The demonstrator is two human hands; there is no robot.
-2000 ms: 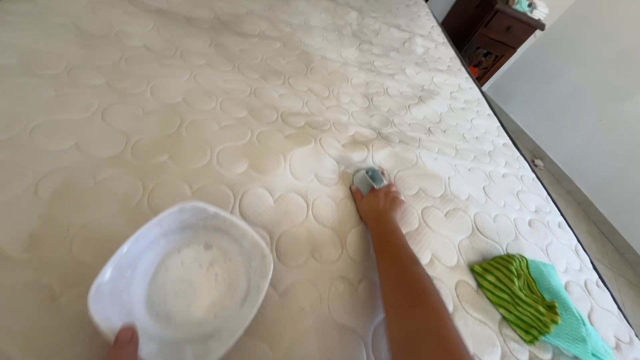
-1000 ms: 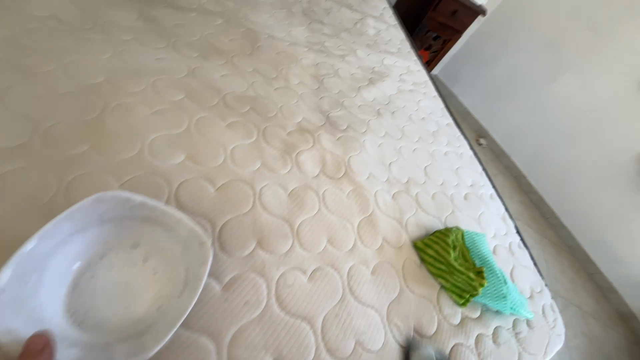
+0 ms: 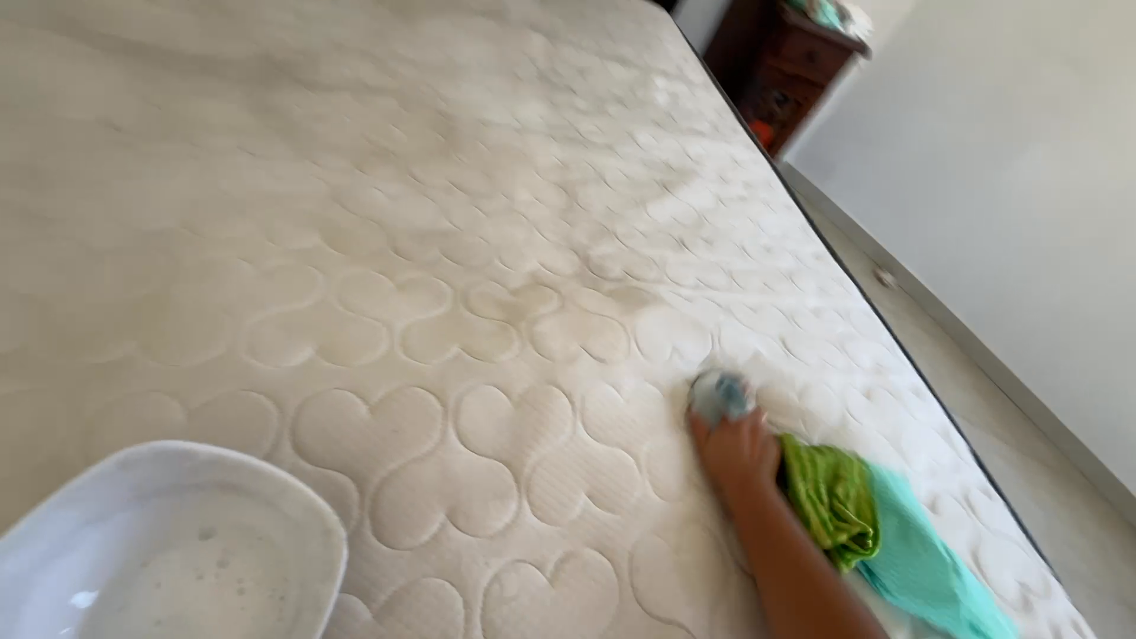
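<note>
My right hand [image 3: 735, 445] grips a small grey-blue scrubbing brush [image 3: 721, 396], blurred, and presses it on the quilted mattress [image 3: 550, 479], which has a heart pattern and brownish stains. Just right of my right wrist lie a green striped cloth [image 3: 830, 497] and a turquoise cloth [image 3: 932, 555], touching each other. At the lower left is a white bowl [image 3: 333, 532] with cloudy liquid in it, cut off by the frame edge. My left hand is out of view.
A dark wooden nightstand [image 3: 803, 62] with items on top stands beyond the mattress's right edge. A white wall [image 3: 1003, 177] runs along the right, with a strip of tiled floor [image 3: 994, 408] between it and the mattress. A small object [image 3: 885, 277] lies on that floor.
My right hand, with the brush, has come from the bottom edge of the view up onto the mattress beside the green cloth. My left thumb, earlier at the bowl's rim, has left the view.
</note>
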